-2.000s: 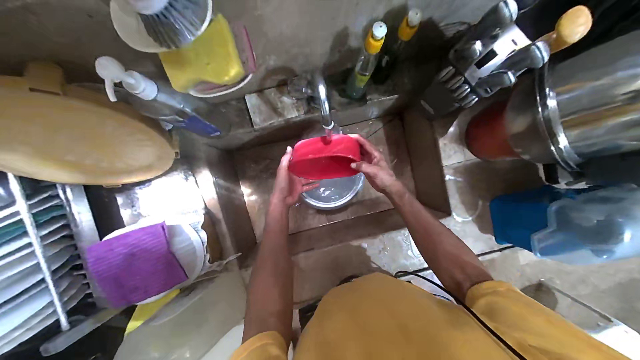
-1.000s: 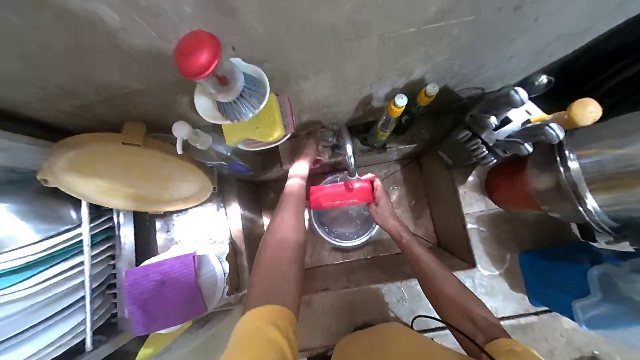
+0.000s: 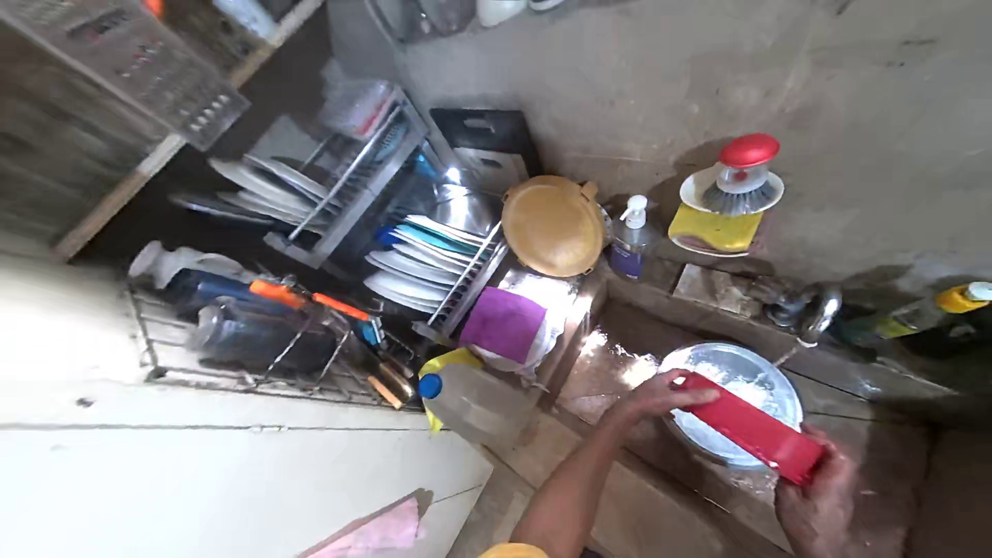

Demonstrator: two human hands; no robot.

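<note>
My left hand (image 3: 668, 394) and my right hand (image 3: 820, 484) hold a red plastic container (image 3: 748, 426) between them, one at each end. It is tilted with a long side toward the camera, above a round metal pan (image 3: 735, 372) in the sink. The pan seems to contain water. Just behind it, a curved metal faucet (image 3: 820, 314) reaches over the sink; a thin stream appears to fall from its spout. The sink's floor (image 3: 593, 380) is brown and wet.
Left of the sink are a purple cloth (image 3: 504, 324), a plastic bottle with a blue cap (image 3: 480, 399), a tan lid (image 3: 554, 225) and racked plates (image 3: 418, 267). Behind stand a pump bottle (image 3: 632, 236), a red-topped brush (image 3: 744, 174), a yellow sponge (image 3: 714, 230) and a yellow-capped bottle (image 3: 922, 310).
My left hand, by the faucet base one second ago, now grips one end of the red container. The view has swung far to the left, showing the dish racks.
</note>
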